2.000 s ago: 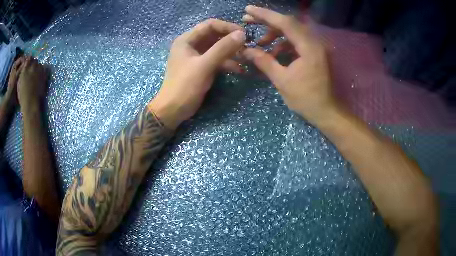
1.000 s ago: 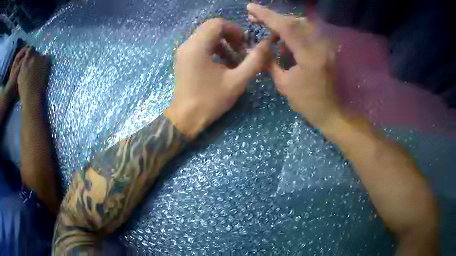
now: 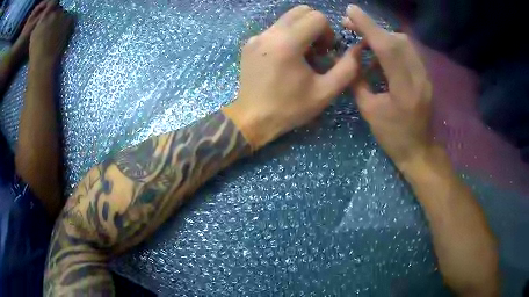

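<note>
My left hand (image 3: pixel 290 78) is at the upper middle, back of the hand up, with thumb and fingers curled. My right hand (image 3: pixel 400 81) is just right of it, index finger raised and the other fingers bent. Their fingertips meet or nearly meet near the top edge. A small dark patch (image 3: pixel 348 39) shows between the fingertips, too blurred to tell whether it is a small dark fitting or only background. Whether either hand grips something is hidden by the fingers and blur.
Shiny grey-blue bubble wrap (image 3: pixel 249 220) covers the table under my arms, with pink-red wrap (image 3: pixel 458 110) at the right. Another person's hands (image 3: pixel 49 29) and forearm are at the left edge. Dark, unclear shapes fill the upper right corner.
Both my hands have moved right in the picture, still close together. My left hand has turned so its back shows more. The neighbour's hands appear higher in the picture.
</note>
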